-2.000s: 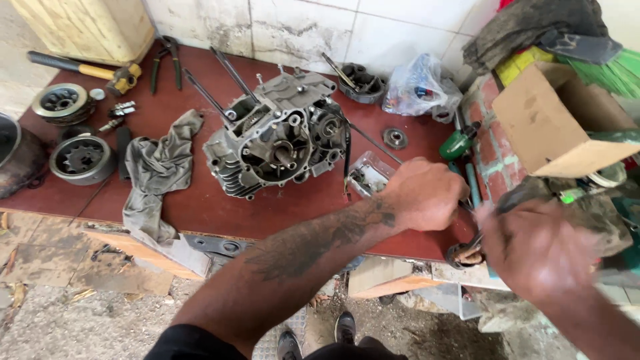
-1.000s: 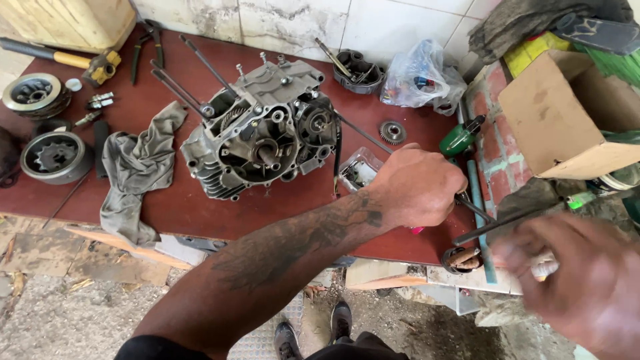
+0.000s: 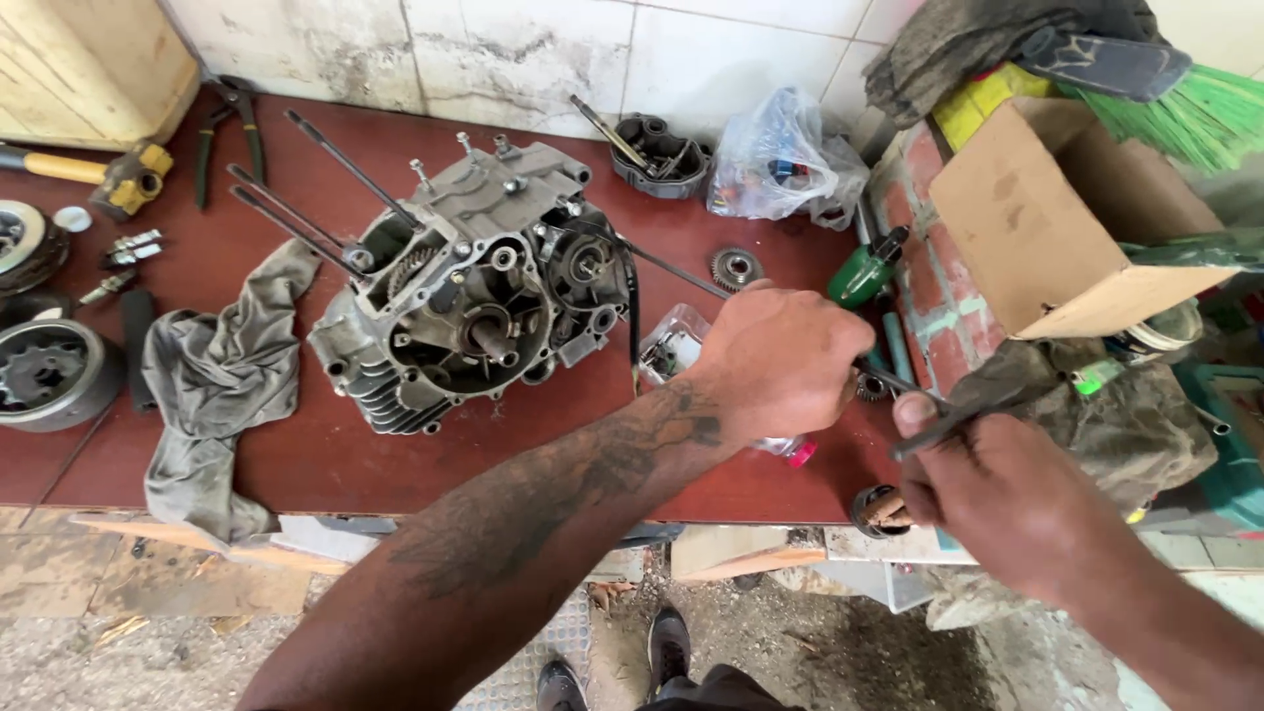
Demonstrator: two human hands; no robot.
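Observation:
My left hand (image 3: pixel 785 360) is closed around a long thin metal rod (image 3: pixel 681 269), which sticks out on both sides of the fist above the bench's right part. Close by on the right, my right hand (image 3: pixel 973 479) grips a dark, narrow tool (image 3: pixel 938 427), perhaps a file; it meets or crosses the rod's near end, blurred. Left of both hands an engine crankcase (image 3: pixel 474 306) with upright studs stands on the red bench. A gear (image 3: pixel 736 268) lies just beyond my left fist, and a clear plastic container (image 3: pixel 673 344) is partly hidden behind it.
A grey rag (image 3: pixel 227 365), a hammer (image 3: pixel 123 180), pliers (image 3: pixel 232 128) and a flywheel rotor (image 3: pixel 49 373) lie at left. Toward the wall are an engine cover (image 3: pixel 660 163) and a plastic bag (image 3: pixel 775 163). A cardboard box (image 3: pixel 1037 227) and green bottle (image 3: pixel 867 269) stand at right.
My right hand has moved in toward my left, and the dark tool in it now meets or crosses the rod. My left fist remains closed over the bench.

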